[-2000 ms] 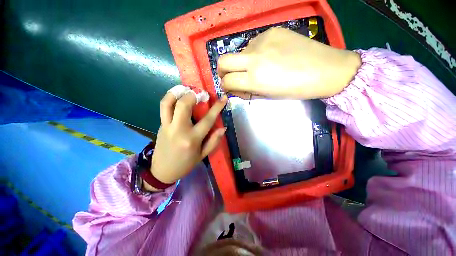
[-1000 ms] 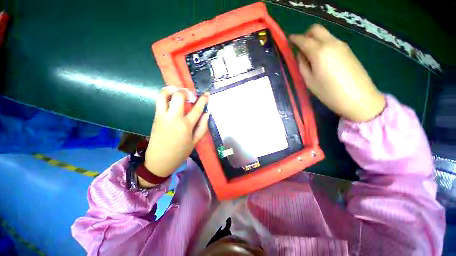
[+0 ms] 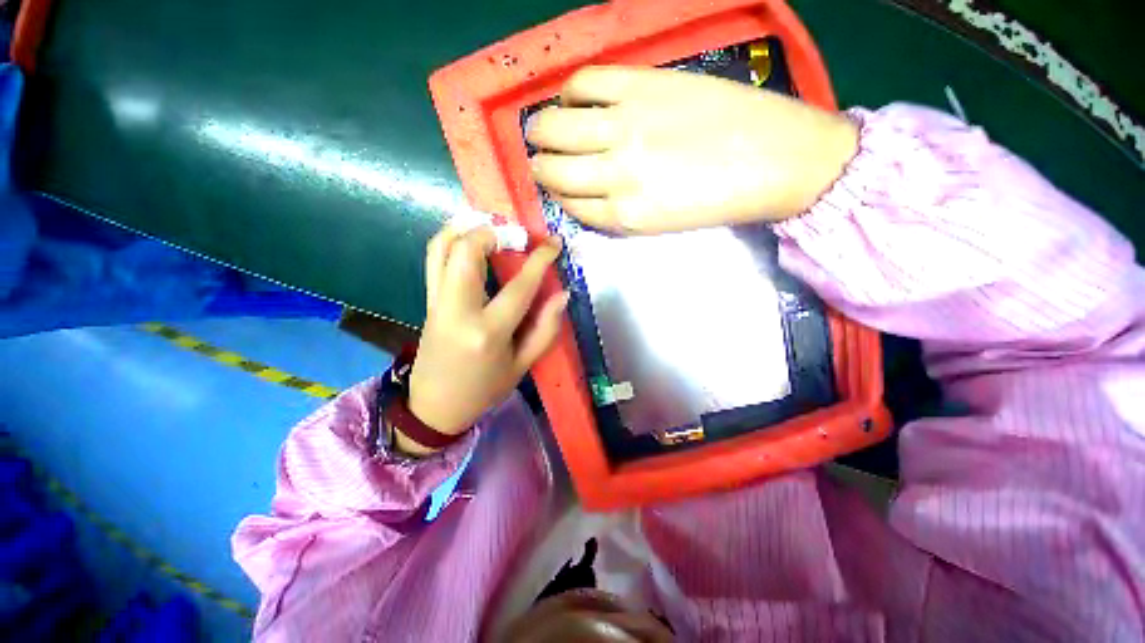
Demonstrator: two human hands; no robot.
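Observation:
The opened tablet (image 3: 814, 358) lies in the orange-red foam holder (image 3: 728, 470), tilted a little. Its shiny silver battery (image 3: 691, 327) fills the lower part. My right hand (image 3: 684, 148) lies over the mainboard end and hides most of it; its fingertips are bent down at the tablet's left edge, and I cannot see whether they hold anything. A yellow-gold flex cable (image 3: 760, 60) shows at the upper right corner. My left hand (image 3: 483, 333) rests on the holder's left rim, index fingertip at the tablet's left edge, white finger cots (image 3: 483, 229) on other fingertips.
The glossy dark green bench (image 3: 251, 163) lies around the holder. A small pale pointed stick (image 3: 956, 103) is at the upper right, beyond my right sleeve. An orange edge (image 3: 30, 32) shows at the far upper left. Blue floor with yellow-black tape (image 3: 239, 362) is at the lower left.
My right hand has moved left from beside the holder onto the tablet's mainboard end. The holder sits further right in the view. My left hand stays at its left rim.

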